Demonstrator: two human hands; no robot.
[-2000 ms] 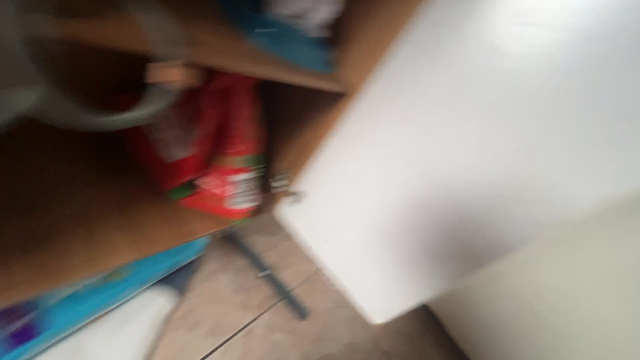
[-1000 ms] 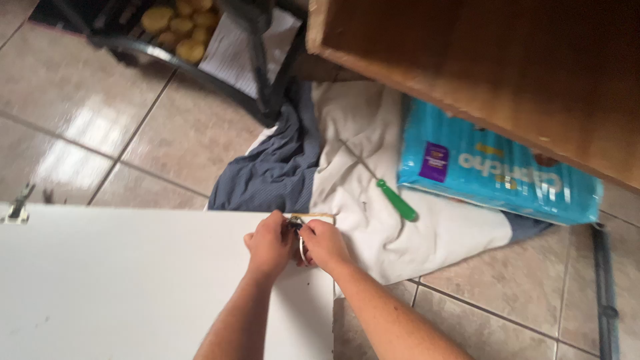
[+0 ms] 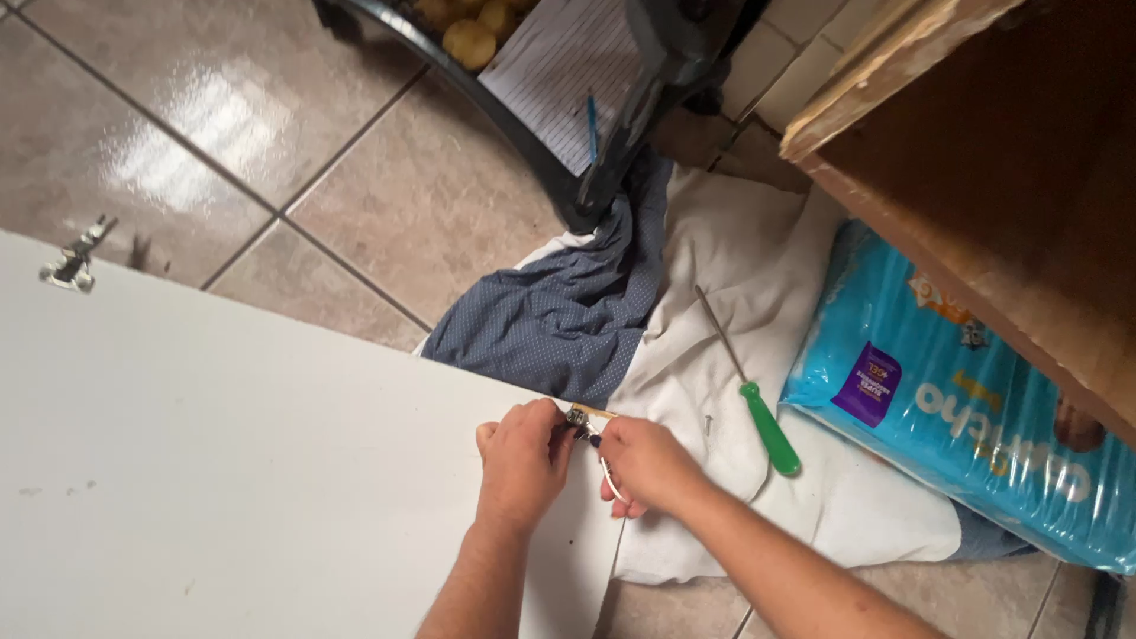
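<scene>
My left hand [image 3: 525, 451] rests at the corner of a white cabinet door panel [image 3: 266, 461], its fingers on a metal hinge [image 3: 579, 419]. My right hand [image 3: 641, 461] grips a small tool with a pale curved handle [image 3: 611, 484], apparently pliers, whose dark end meets the hinge; the fingers hide part of it. Another metal hinge [image 3: 73, 262] is fixed near the panel's far left edge. To the right of my hands, a screwdriver with a green handle [image 3: 769, 429] lies on a white and blue cloth [image 3: 701, 355]. A small screw [image 3: 708, 425] lies near it.
A blue diaper package [image 3: 967, 408] lies on the right, partly under a raised wooden cabinet edge [image 3: 941, 257]. At the top stands a black rack [image 3: 497, 106] with potatoes [image 3: 469, 43], lined paper [image 3: 568, 75] and a blue pen [image 3: 592, 129]. Tiled floor [image 3: 390, 195] shows beyond the panel.
The view has swung from the cabinet interior to the floor and panel. Both hands stay at the panel's corner since one second ago; the pale handle now shows more plainly in my right hand.
</scene>
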